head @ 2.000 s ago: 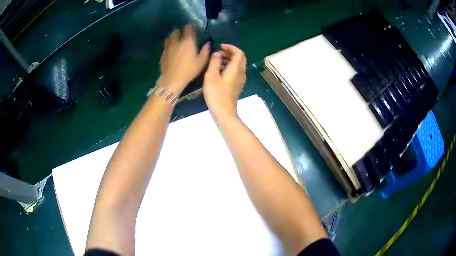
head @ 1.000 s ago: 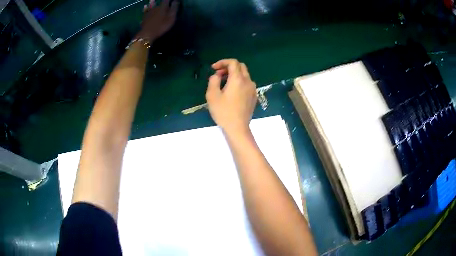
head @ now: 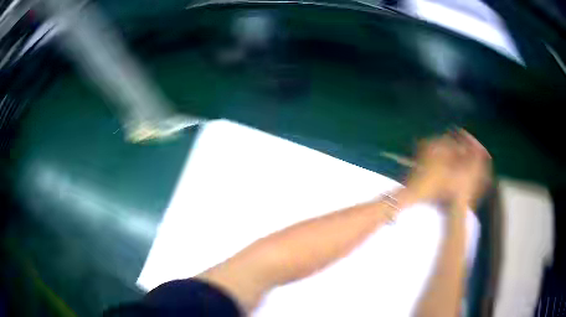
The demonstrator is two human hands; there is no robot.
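Observation:
My left hand (head: 431, 168) and my right hand (head: 467, 166) are together at the right, above the far right part of the white board sheet (head: 273, 179). Both are badly blurred and overlap, so I cannot tell what, if anything, is between the fingers. My left forearm crosses over the sheet from the lower left, with a bracelet at the wrist. My right forearm comes up from the bottom edge.
The stacked layer pads (head: 524, 241) stand right of the sheet, with a dark strip of black units at their right edge. A grey post (head: 115, 68) stands at the upper left. Another white sheet (head: 465, 25) is at the top right. Blurred dark shapes lie on the green belt (head: 347, 105).
The view has swung left, so the sheet appears tilted and the pad stack is mostly cut off. My left hand has come back from its far reach to meet my right hand.

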